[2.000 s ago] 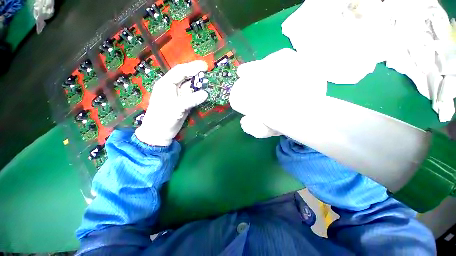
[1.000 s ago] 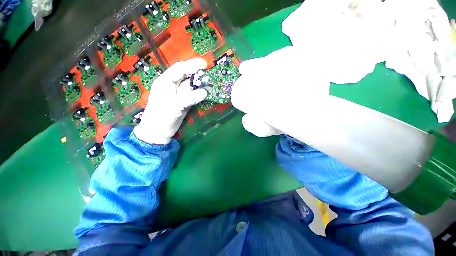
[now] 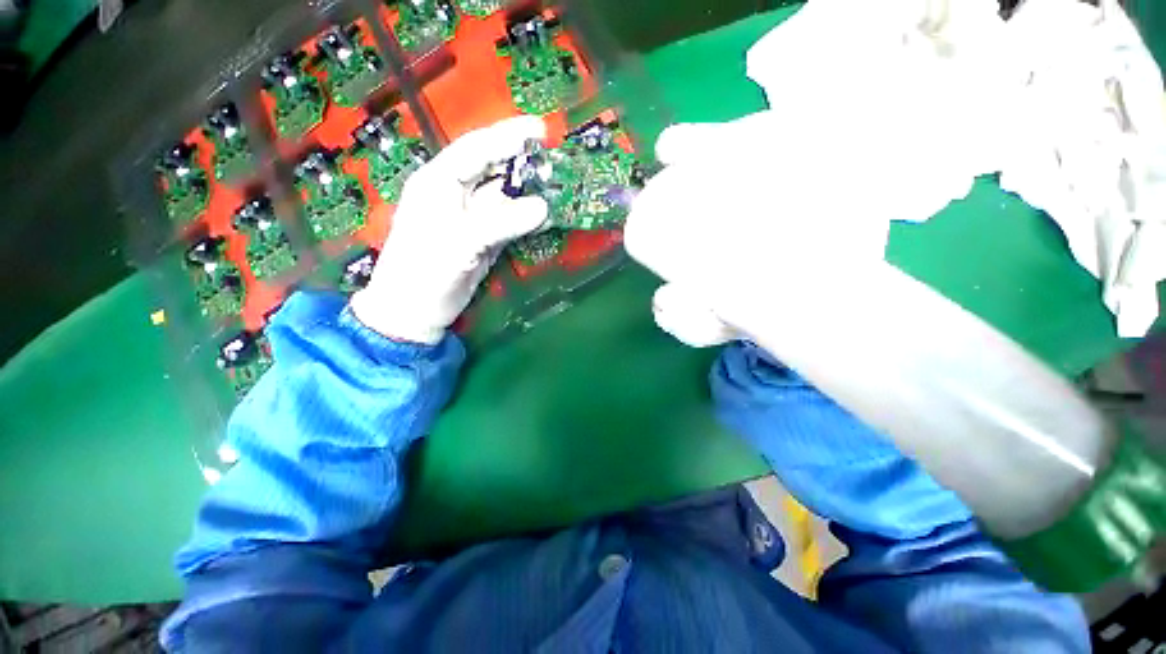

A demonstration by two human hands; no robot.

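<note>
My left hand (image 3: 448, 230), in a white glove, grips a green circuit board (image 3: 586, 183) by the black and white connector at its left edge, above the tray. My right hand (image 3: 729, 205), white-gloved and overexposed, holds a fat translucent white dispensing syringe (image 3: 953, 383) with a dark green end cap (image 3: 1100, 524) at lower right. A small purple nozzle tip (image 3: 620, 197) shows at the board's right side; whether it touches is unclear. The clear tray (image 3: 166, 275) holds rows of similar boards (image 3: 330, 194) over red-orange patches.
Crumpled white wipes (image 3: 1087, 141) lie at the upper right on the green mat (image 3: 550, 422). A dark surface (image 3: 64, 217) runs along the upper left, partly under the tray. My blue sleeves and coat front fill the lower part.
The view has shifted slightly. The syringe's rear end has swung lower, and my right hand sits a little further right. My left hand still grips the board, which looks slightly turned.
</note>
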